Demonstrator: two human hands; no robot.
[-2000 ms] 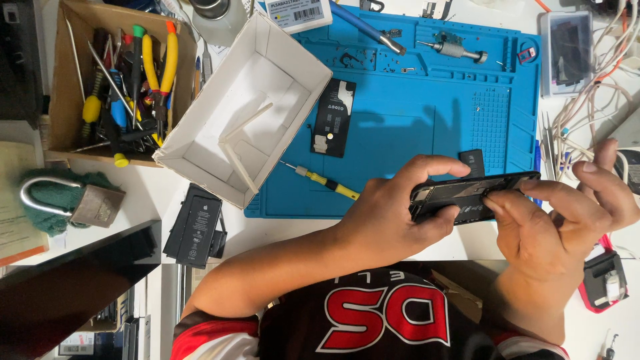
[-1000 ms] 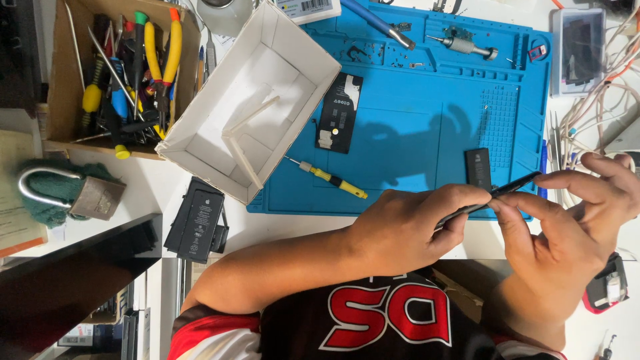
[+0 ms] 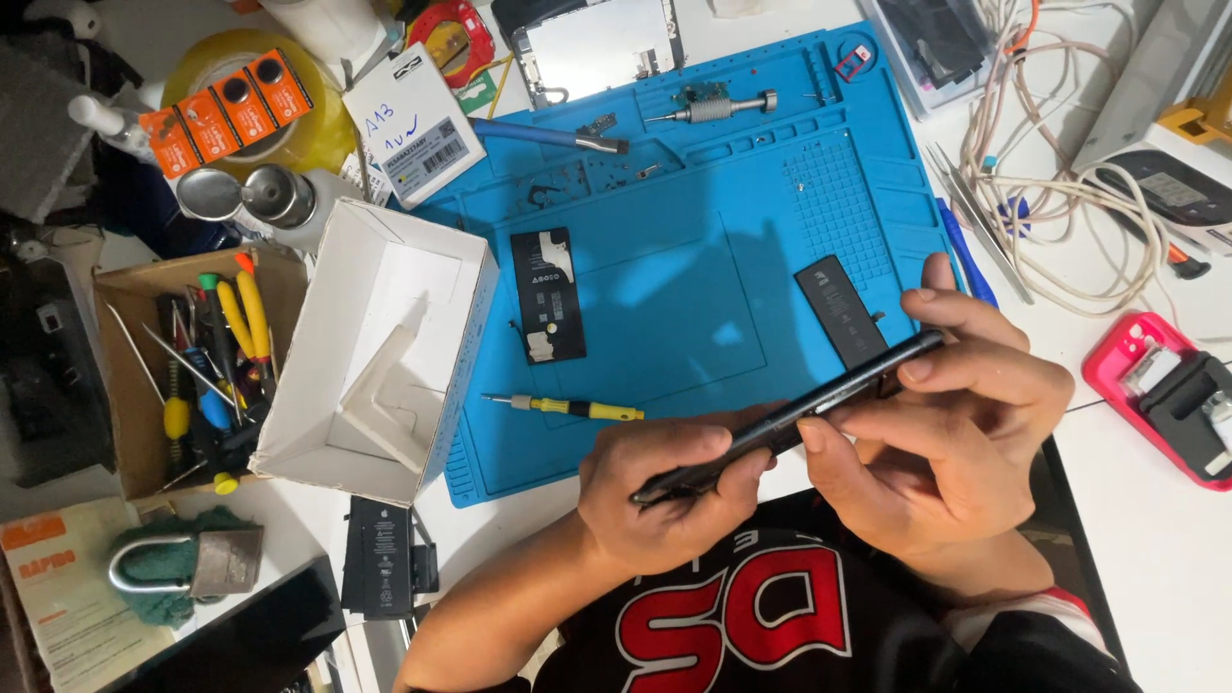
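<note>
A dark smartphone body (image 3: pixel 784 423) is held edge-on, tilted up to the right, above the front edge of the blue silicone repair mat (image 3: pixel 654 366). My left hand (image 3: pixel 664 481) grips its lower left end between thumb and fingers. My right hand (image 3: pixel 924 433) holds the other end, thumb and index fingertip at the phone's side. Just behind the phone lies a black phone battery (image 3: pixel 842 313). Another black battery (image 3: pixel 548 296) rests on the mat's left part, with a yellow-handled precision screwdriver (image 3: pixel 563 406) in front of it. The phone's inner face is mostly hidden.
An open white cardboard box (image 3: pixel 380 337) overlaps the mat's left edge, beside a cardboard box of tools (image 3: pixel 192 375). More batteries (image 3: pixel 383 558) lie in front. A metal pen-like tool (image 3: pixel 717 108) sits at the mat's back; metal tweezers (image 3: pixel 982 221) and cables (image 3: pixel 1068 183) are at right.
The phone was flatter, its inner face showing, two seconds ago; now it is edge-on. Both hands stay on it. The view has shifted and turned.
</note>
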